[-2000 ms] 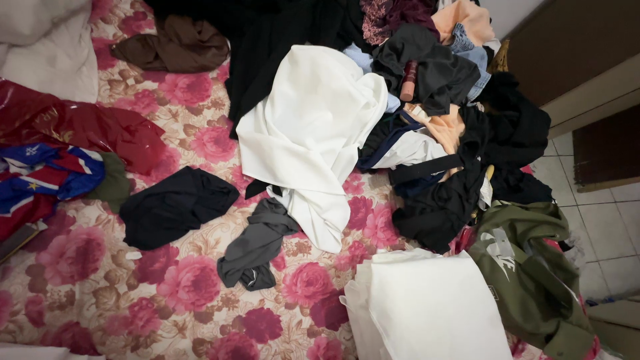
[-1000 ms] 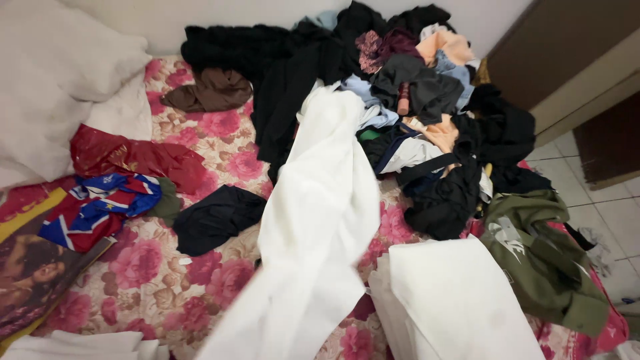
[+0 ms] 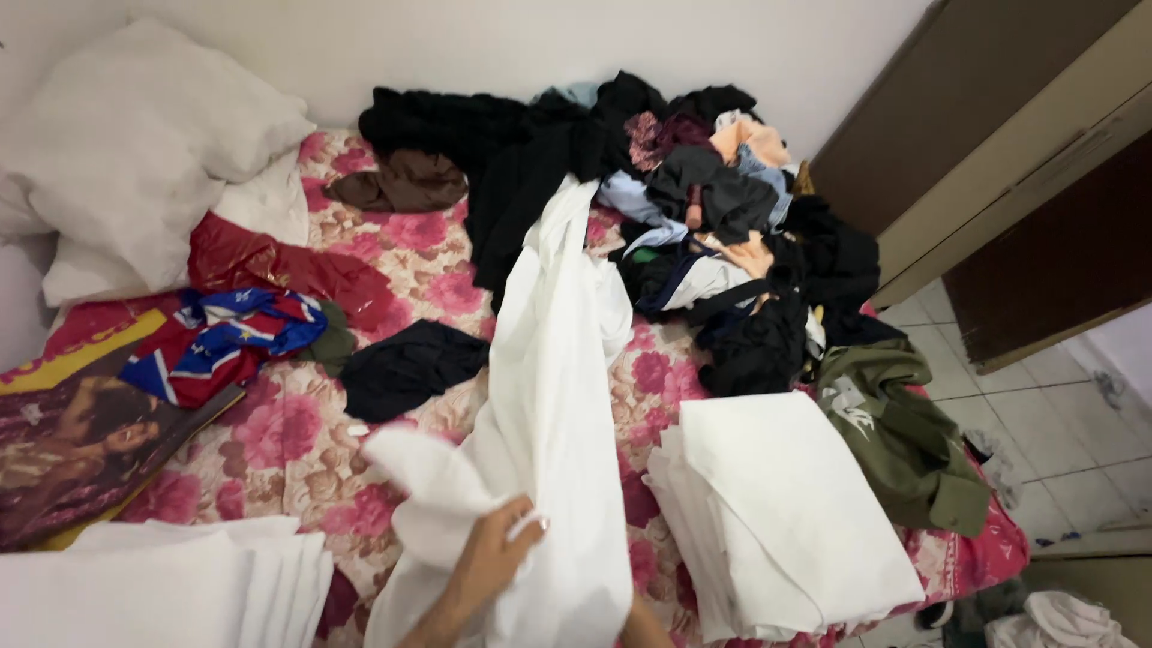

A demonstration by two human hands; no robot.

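Note:
A long white cloth stretches from the dark clothes down the middle of the bed toward me. My left hand grips a part of this cloth near its lower end, thumb and fingers pinched together, and a blurred flap of it stands out to the left. Only the wrist and forearm of my right hand show at the bottom edge, beside the cloth; the fingers are hidden behind it. To the right lies a stack of folded white cloths. Another folded white stack is at the lower left. A navy garment lies left of the long cloth.
The bed has a floral sheet. Heaped clothes lie at the back right, an olive garment at the right edge. On the left are a white pillow, a red plastic bag, a blue-and-red garment and a printed bag.
The white cloth, bunched on the bed at first, is now drawn out lengthwise toward me. My hands have come into view at the bottom. The dark grey garment seen earliest is no longer visible.

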